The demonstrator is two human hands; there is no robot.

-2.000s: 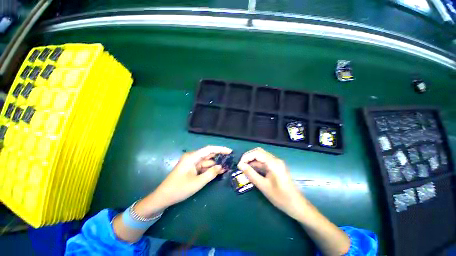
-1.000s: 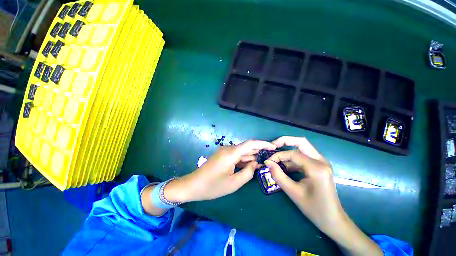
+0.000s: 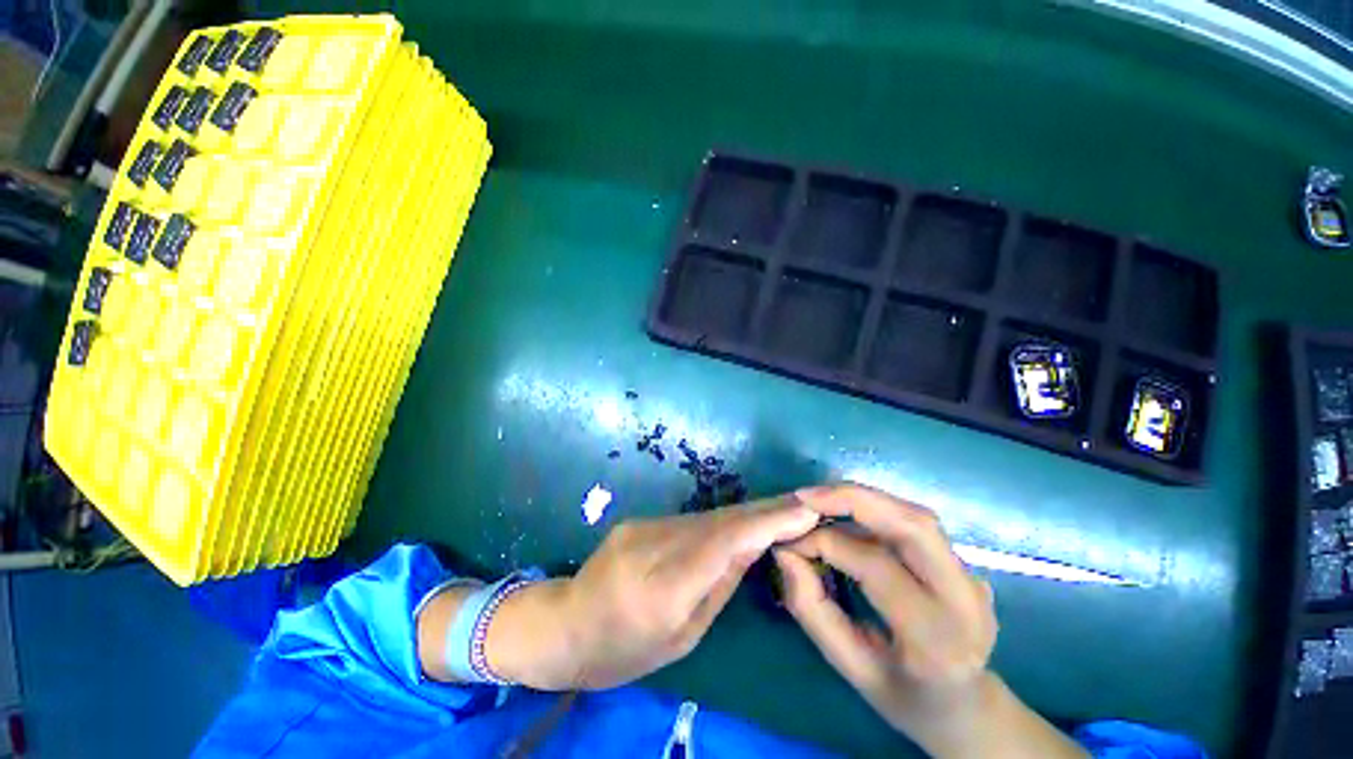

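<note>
My left hand (image 3: 660,593) and my right hand (image 3: 898,608) meet at the fingertips above the green bench, fingers bent together. Anything between the fingertips is hidden. A dark unit (image 3: 775,581) shows partly below and between the hands, mostly covered by my right fingers. Loose tiny black parts (image 3: 712,478) lie in a pile just beyond my left hand, with a white scrap (image 3: 597,503) to their left. The black compartment tray (image 3: 831,356) lies beyond the hands. Two black-rimmed units with yellow and white inside, one (image 3: 1043,381) and another (image 3: 1156,417), sit in its near right pockets.
A tall stack of yellow blister trays (image 3: 349,319) stands at left, with black rectangular pieces (image 3: 175,240) in the top one. A black parts tray (image 3: 1288,593) is cut off at the right edge. A loose unit (image 3: 1325,220) lies at upper right. A bright sliver (image 3: 1046,565) lies right of my hands.
The view has swung right and down since the first frame. My hands have lowered and closed together, covering the dark piece seen between my fingertips and most of the unit below. More tiny black parts show.
</note>
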